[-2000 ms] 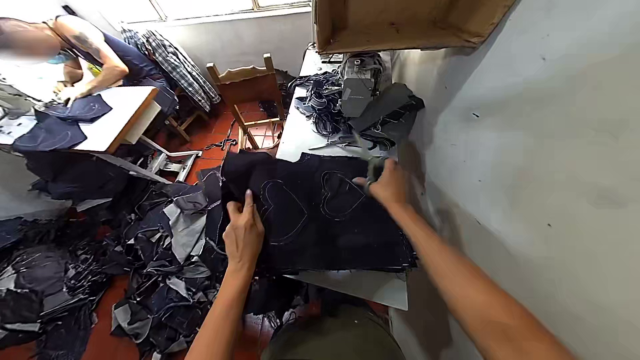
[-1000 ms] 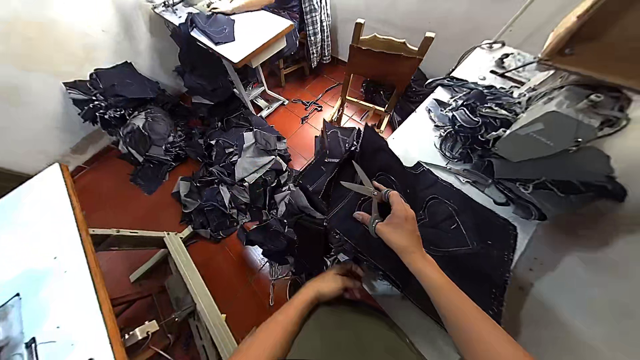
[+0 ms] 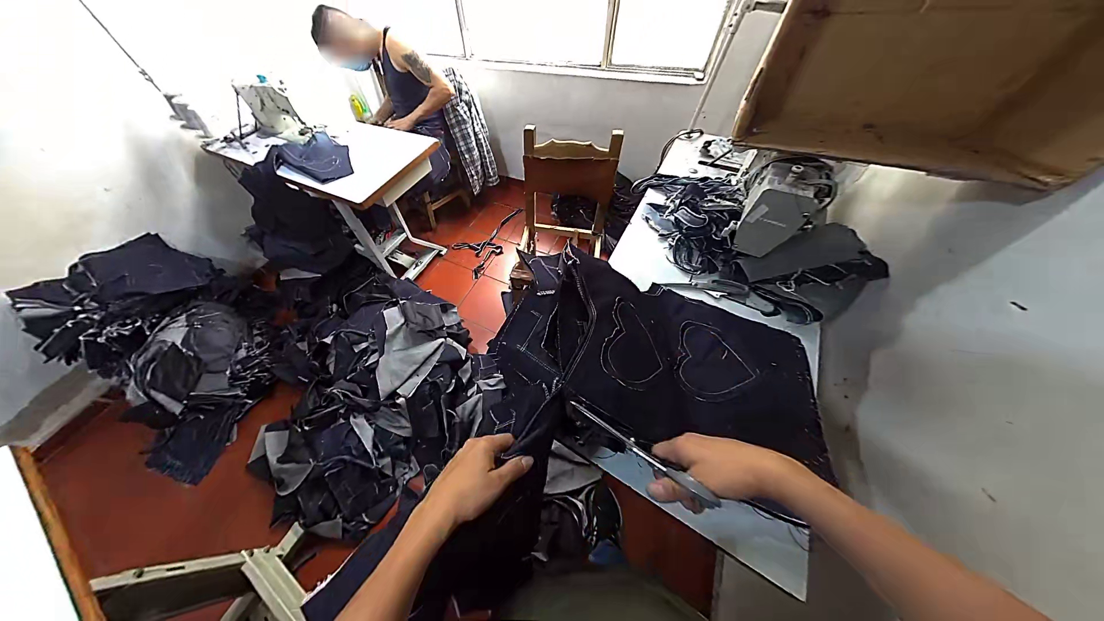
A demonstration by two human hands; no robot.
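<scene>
My right hand [image 3: 694, 470] is closed around a pair of metal scissors [image 3: 634, 444], whose blades point up and left to the edge of dark denim near the table's front. With my left hand [image 3: 479, 479] I grip a dark denim piece [image 3: 526, 379] between thumb and fingers; it hangs down over the table's left edge. Under and beyond the scissors lie dark denim panels [image 3: 750, 414] with two stitched heart outlines in light thread. Whether the blades touch the cloth, I cannot tell.
Heaps of cut denim [image 3: 345, 405] cover the red tiled floor at left. A wooden chair [image 3: 572, 185] stands beyond the table [image 3: 642, 254]. On the table are denim strips and a sewing machine [image 3: 785, 207]; a cardboard box [image 3: 923, 95] juts overhead. A person [image 3: 414, 86] sits at another machine table.
My left hand, near my lap a second ago, now grips the denim. The scissors have moved down toward the table's front edge; their blades are closer together. The view has swung.
</scene>
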